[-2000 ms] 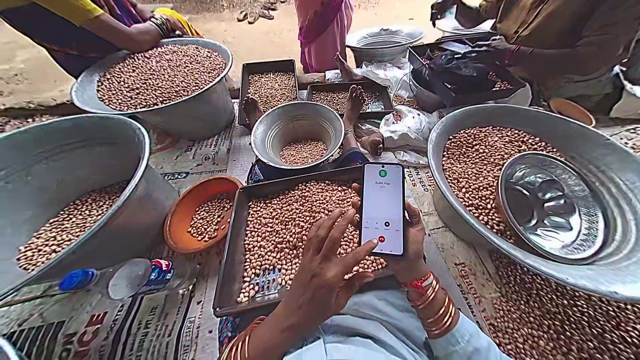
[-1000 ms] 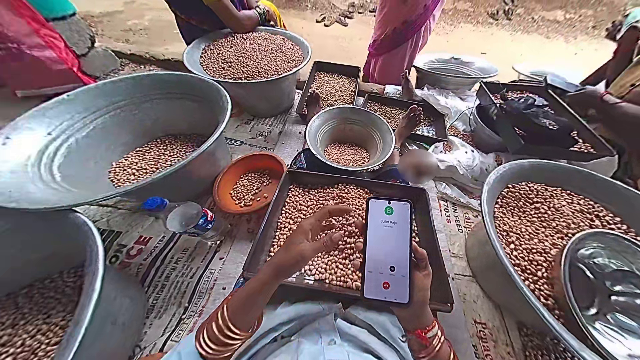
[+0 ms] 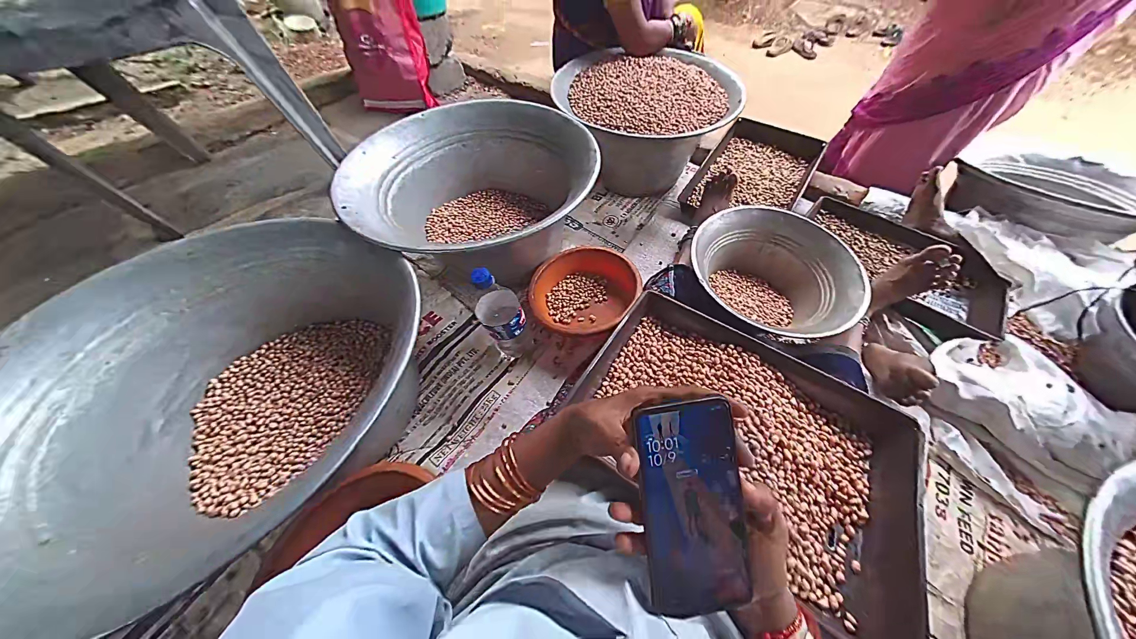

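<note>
Both my hands hold a smartphone [image 3: 692, 510], upright over my lap, its screen showing a dark lock picture. My left hand [image 3: 612, 430] grips the phone's upper left edge, with bangles at the wrist. Around the lower right side of the phone curls my right hand [image 3: 763, 541], a red band at its wrist. Beneath and behind the phone lies a dark metal tray [image 3: 901, 497] spread with reddish-brown nuts or beans [image 3: 799, 444]. Past the tray's far edge is a small metal basin [image 3: 803, 253] with some of the same nuts or beans.
Large metal basins [image 3: 257, 257] [image 3: 461, 142] stand at left, another [image 3: 652, 146] behind. An orange bowl [image 3: 612, 311] and a plastic bottle [image 3: 500, 315] sit left of the tray. Bare feet [image 3: 914, 275] of a seated person flank the small basin. A chair [image 3: 257, 80] stands upper left.
My left hand has moved from beside the phone onto its left edge. The screen has gone from a call display to a lock picture. The view has swung left.
</note>
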